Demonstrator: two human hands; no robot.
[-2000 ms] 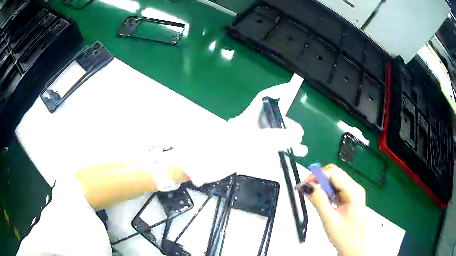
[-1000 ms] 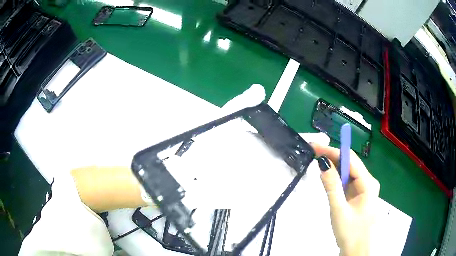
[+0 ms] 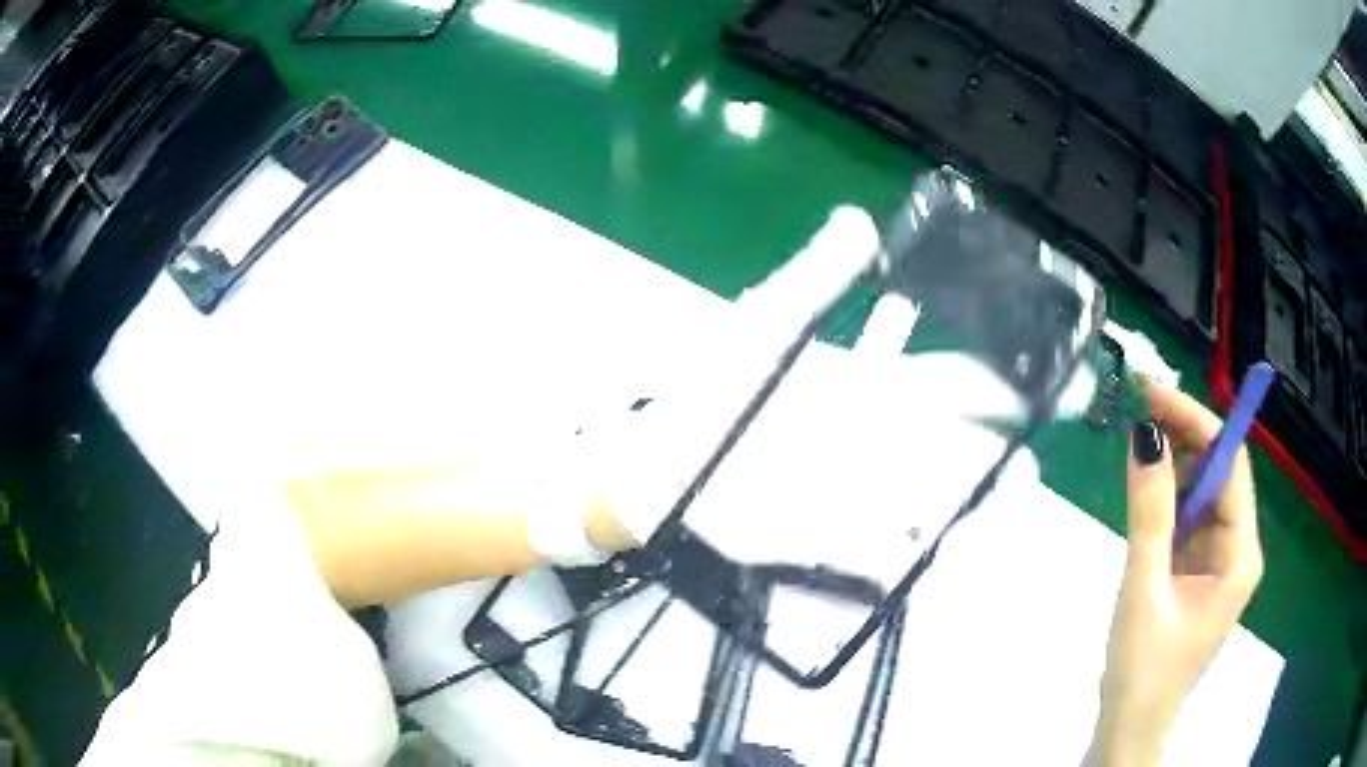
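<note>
A black phone middle frame (image 3: 982, 277) is held up over the white sheet, its solid camera end pointing up and away, slightly blurred. My left hand (image 3: 840, 390), in a white glove, grips it from behind and shows partly through its window. My bare right hand (image 3: 1192, 555) is to the right of the frame, holding a slim blue-purple tool (image 3: 1229, 450) upright between the fingers. The tool is apart from the frame. Several waiting frames (image 3: 637, 674) overlap on the white sheet below.
A separate frame (image 3: 278, 202) lies on the white sheet's left corner (image 3: 435, 285). Another frame (image 3: 375, 18) lies on the green surface at the back. Black trays stand at left (image 3: 113, 165) and back (image 3: 975, 105). A red tray edge (image 3: 1225, 285) is at right.
The held frame turned from edge-on to face-on, then moved up and right with its camera end farther away. My right hand and the tool moved up and right.
</note>
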